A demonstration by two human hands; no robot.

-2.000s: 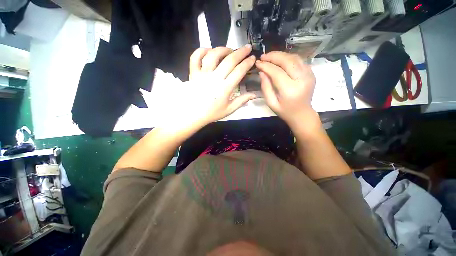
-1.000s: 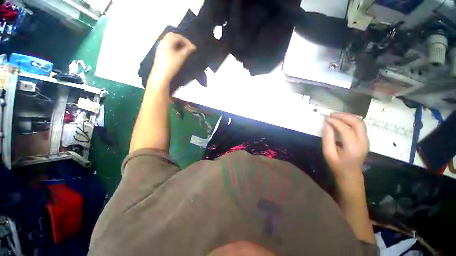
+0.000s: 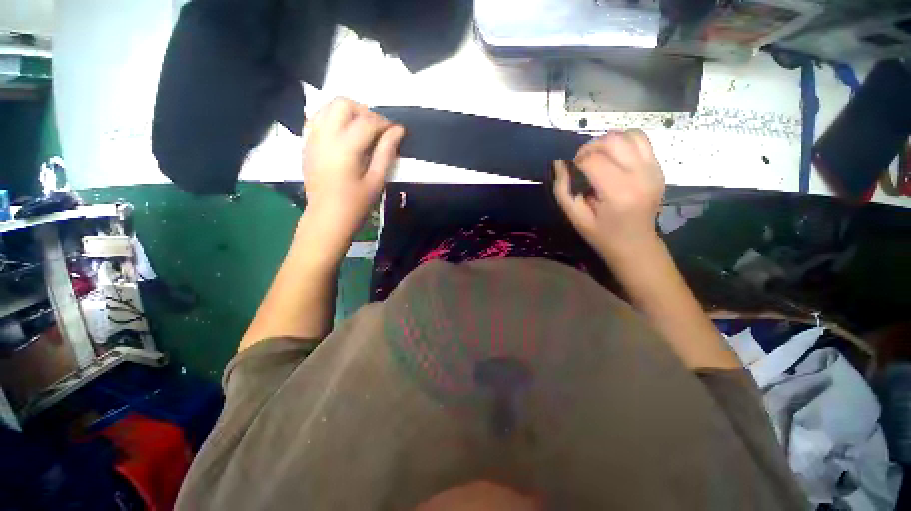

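A narrow black fabric strip (image 3: 479,143) is stretched out flat between my two hands, above the front edge of the white table (image 3: 719,150). My left hand (image 3: 350,155) grips its left end with thumb and fingers. My right hand (image 3: 614,185) pinches its right end, which is partly hidden by the fingers. Black cut pieces (image 3: 235,80) lie in a pile on the table at the upper left, just beyond my left hand.
The pale machine (image 3: 569,22) stands at the top, with a grey metal plate (image 3: 634,84) in front. At right are a blue strap (image 3: 808,125), a dark phone (image 3: 864,120) and red scissors handles (image 3: 894,182). Pale scraps (image 3: 834,419) are lower right, shelving (image 3: 75,289) left.
One second ago my hands were apart, the left over the black pile and the right near the machine. They have come closer together and now hold the black strip between them. The view has shifted.
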